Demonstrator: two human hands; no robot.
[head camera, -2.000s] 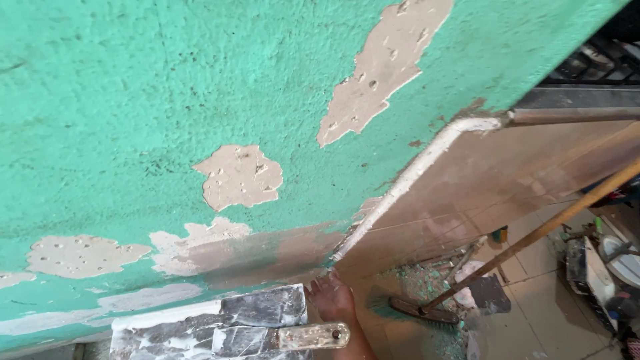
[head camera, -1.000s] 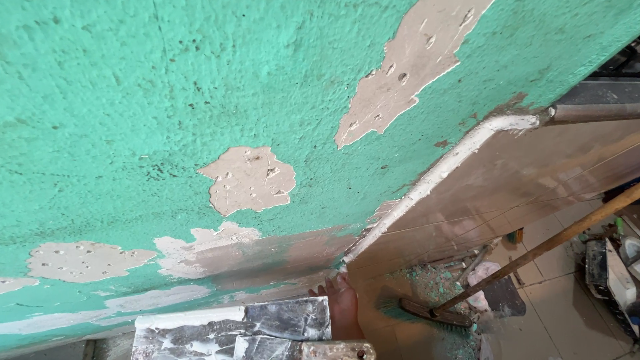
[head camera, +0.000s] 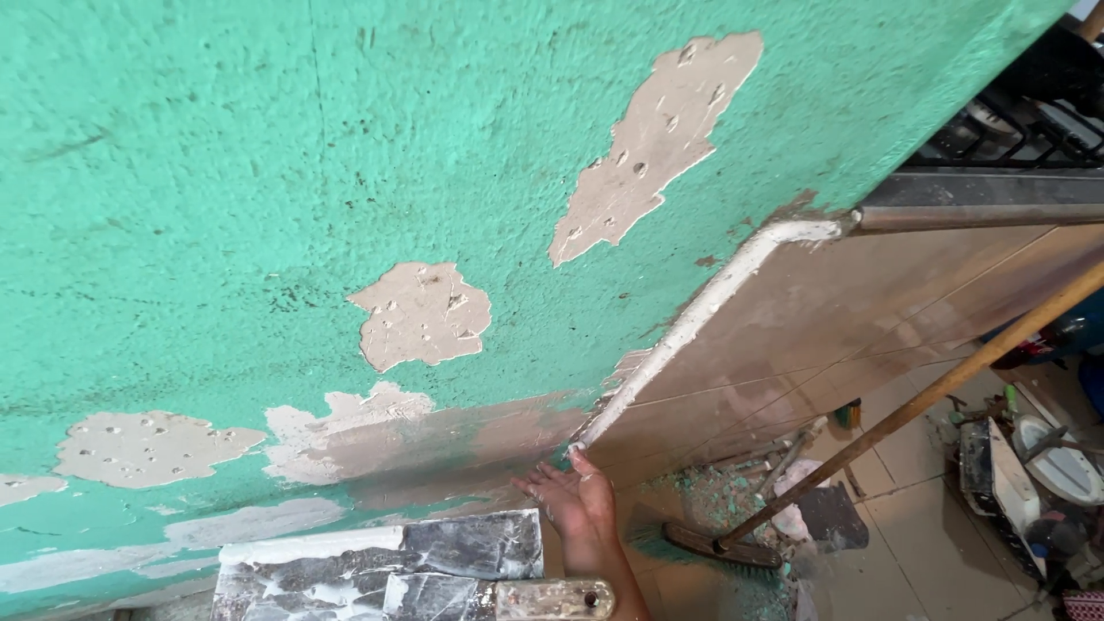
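My right hand (head camera: 576, 498) is palm up at the lower middle, with the thumb tip at the lower end of a white putty-covered edge strip (head camera: 690, 319) and the fingers spread beside the green wall (head camera: 216, 172). Nothing shows in its grip. Left of the forearm, in the foreground, is a wide putty-smeared blade (head camera: 470, 543). A putty knife with a worn handle (head camera: 548, 599) lies over it. My left hand is out of view; what supports the blade is hidden. Bare patches (head camera: 423, 315) and smoothed filler (head camera: 379, 431) mark the wall.
A broom (head camera: 724, 548) with a long wooden handle stands slantwise over the tiled floor, by green and white debris (head camera: 724, 496). Stained trays (head camera: 1000, 492) and other clutter lie at the right. A stove (head camera: 1009, 147) stands at the upper right.
The smeared blade and putty knife have shifted lower in view since two seconds ago. My right hand remains near the strip's lower end, its palm and thumb now showing more plainly.
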